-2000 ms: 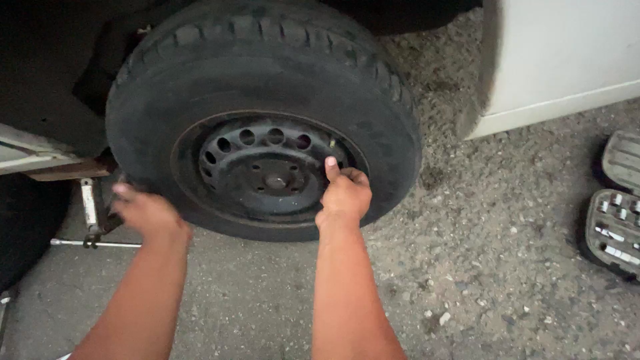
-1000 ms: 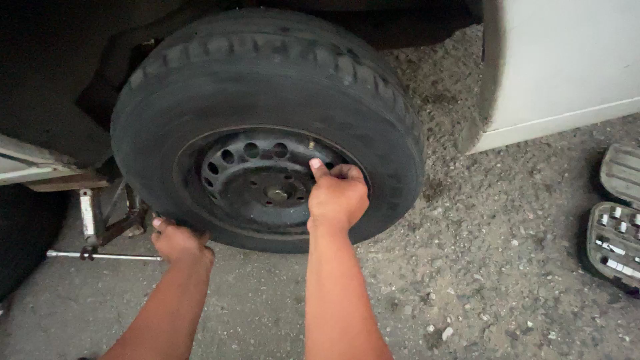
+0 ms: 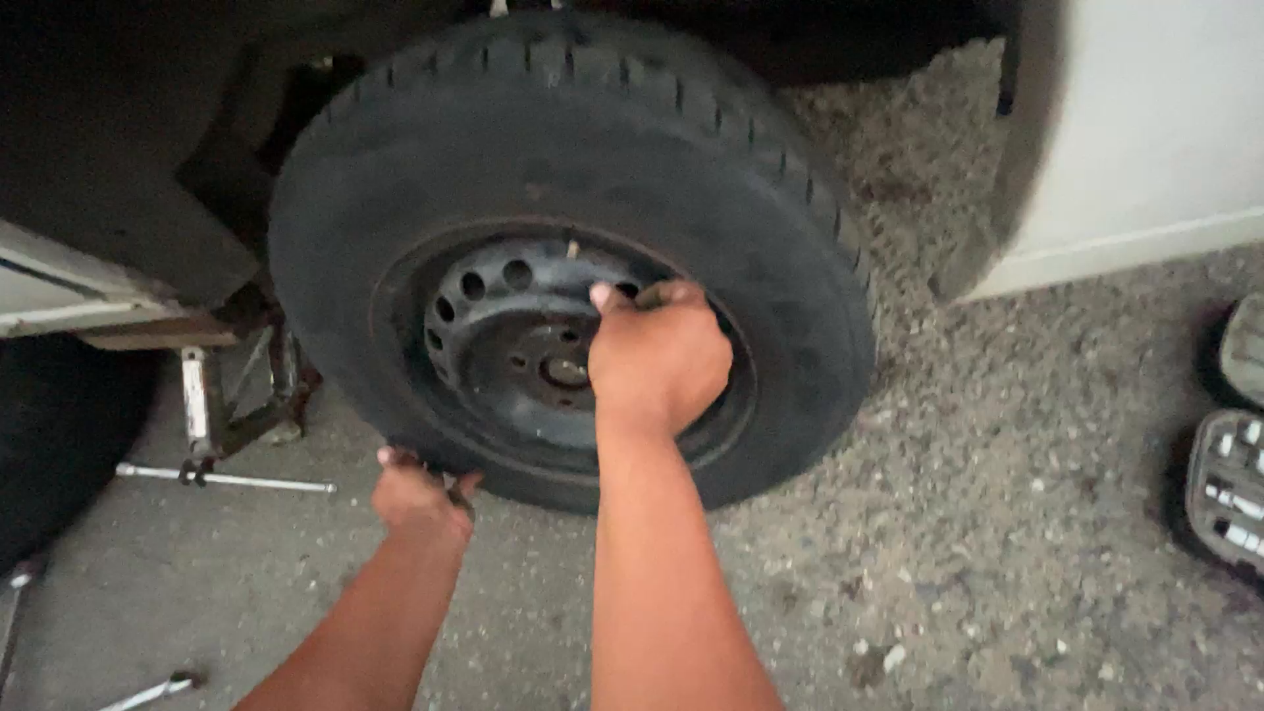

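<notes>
A black tire (image 3: 553, 148) on a dark steel wheel rim (image 3: 494, 395) stands tilted in the car's wheel well. My right hand (image 3: 662, 351) grips the rim at its upper right, fingers hooked at the edge holes and partly hidden. Low on the left, my left hand (image 3: 425, 494) is at the tire's bottom edge, its fingers against the rubber. The rim's bolt holes around the center show no bolts.
A scissor jack (image 3: 197, 395) stands under the car's sill at left, with a metal bar (image 3: 237, 481) across its base. Another tire (image 3: 59, 434) lies at far left; a metal tool (image 3: 148, 691) is at lower left. At right are a white body panel (image 3: 1155, 128) and a socket set case (image 3: 1205, 484).
My left hand, off the tire two seconds ago, is now at its bottom edge. The wheel has turned a little counterclockwise, with my right hand still on the rim.
</notes>
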